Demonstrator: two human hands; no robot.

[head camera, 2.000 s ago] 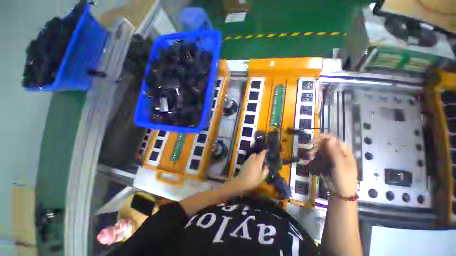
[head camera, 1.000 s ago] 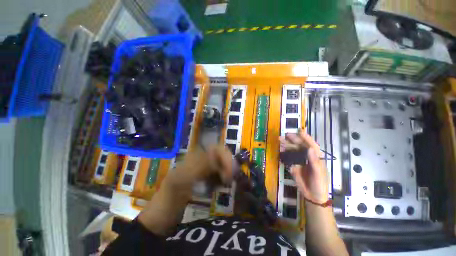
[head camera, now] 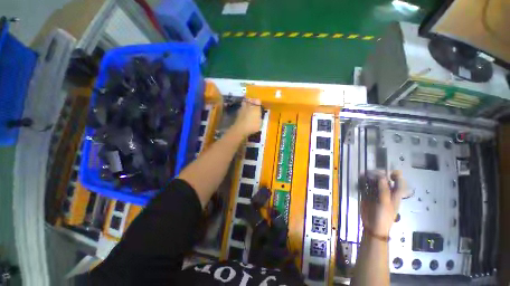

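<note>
An orange test tray (head camera: 299,134) lies in front of me, with black sockets in white strips along both sides and a green connector board (head camera: 287,152) down its centre. My left hand (head camera: 251,115) is at the top of the tray's left socket strip; its fingers are partly hidden, and I cannot tell what they hold. My right hand (head camera: 384,192) is over the metal plate's left edge, right of the tray, blurred, with a dark power adapter (head camera: 371,184) at its fingers. Several black adapters with cords (head camera: 268,234) lie in a heap on the tray's near part.
A blue basket (head camera: 197,84) heaped with black adapters rests over trays at the left. Another blue basket (head camera: 17,84) is cut off at the far left. A grey metal plate with round holes (head camera: 422,195) lies right. A machine with a fan (head camera: 391,67) stands back right.
My left hand has moved forward to the tray's far left end. My right hand has moved right, off the tray. The view has shifted, so the basket and tray sit further left.
</note>
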